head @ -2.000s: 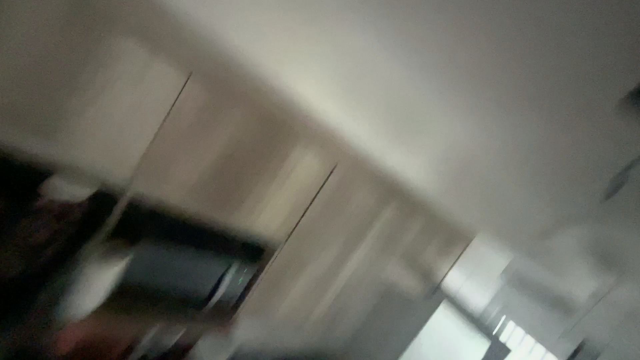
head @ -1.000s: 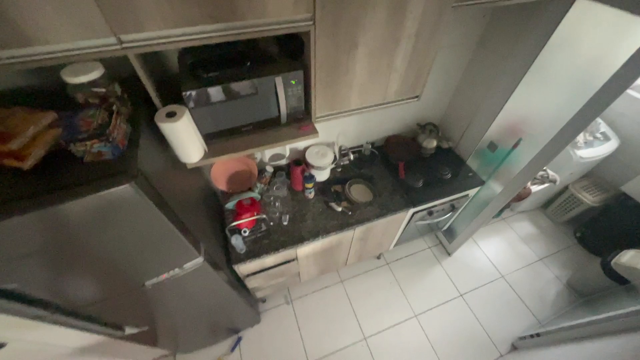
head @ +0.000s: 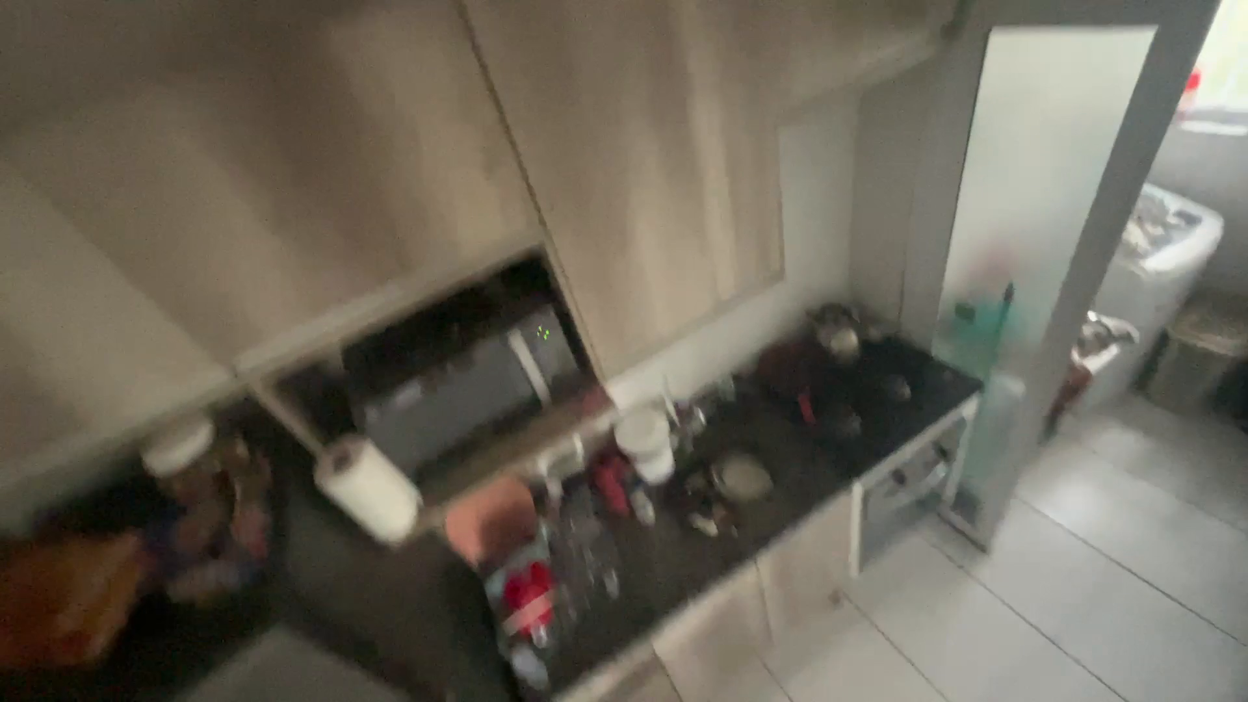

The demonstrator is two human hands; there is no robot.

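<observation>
Neither of my hands shows in the head view, which is blurred. A kitchen counter [head: 673,546] with a dark top runs across the middle. On it stand a white tub [head: 643,439], a red item [head: 612,483] too blurred to name, a round pale-bottomed pan or dish [head: 741,478] and a bright red object [head: 529,597]. A salmon-coloured basin or board [head: 490,519] is at the counter's left end. Above, a microwave [head: 458,400] sits in a wall niche, beside a paper towel roll [head: 369,489].
Wood-look wall cabinets [head: 643,175] hang over the counter. A cooktop [head: 868,390] with a dark red pan [head: 788,366] is at its right end, above an oven [head: 912,487]. Farther right are a frosted glass door [head: 1043,195] and a washing machine [head: 1170,283]. Packets [head: 68,595] lie at left.
The view has swung from the ceiling and upper cabinets down to the counter and floor, then tilted and moved nearer the cabinets. No hand appears in any frame.
</observation>
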